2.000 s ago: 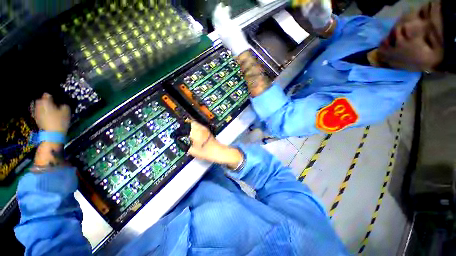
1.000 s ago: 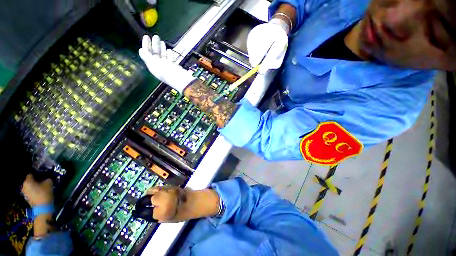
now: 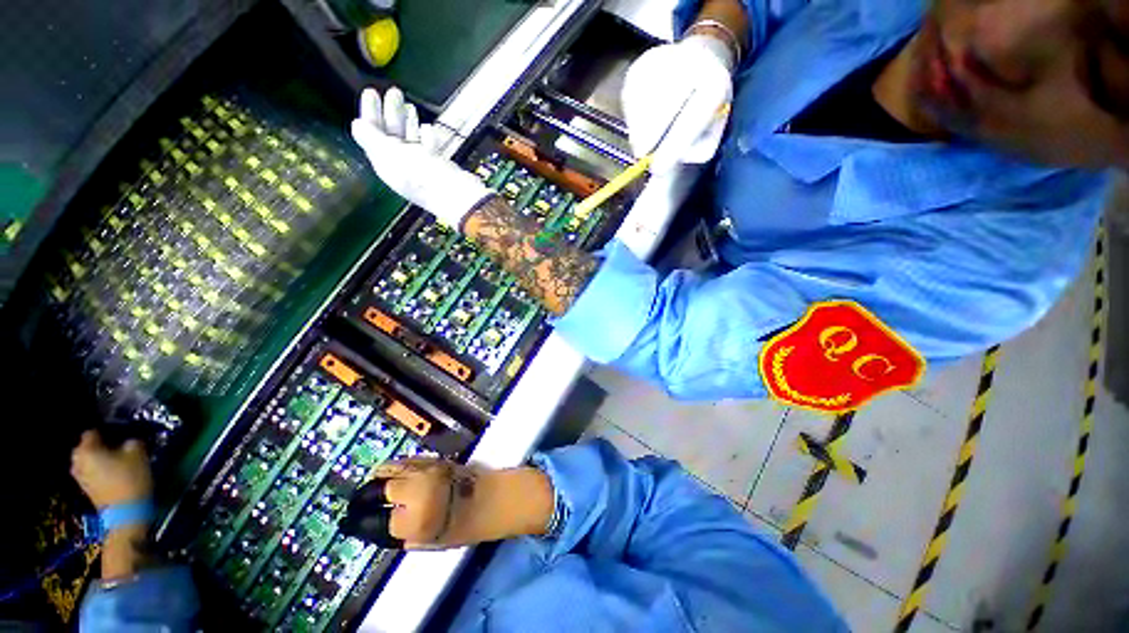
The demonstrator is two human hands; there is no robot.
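A black carrier with rows of green circuit boards (image 3: 291,451) lies on the line in front of me, an orange bar (image 3: 375,395) at its far end. My right hand (image 3: 427,503) is over the carrier's near edge, with black coverings at its fingertips; whether it holds a part cannot be told. My left hand (image 3: 112,470), with a light blue wrist band, is at the dark bin at the left edge, beside white components (image 3: 155,418). Its fingertips are lost in the dark. Yellow components (image 3: 62,575) lie below it.
A second carrier (image 3: 452,297) lies farther along the line. A worker (image 3: 854,223) in a blue smock reaches over it with white gloves, one holding a yellow stick (image 3: 613,188). A clear tray of yellow-topped parts (image 3: 198,235) stands behind the line. Striped tape marks the floor.
Since two seconds ago the view has turned toward the neighbour, whose gloved hands are now over the second carrier. My right hand now sits at the carrier's near edge; my left stays at the bin.
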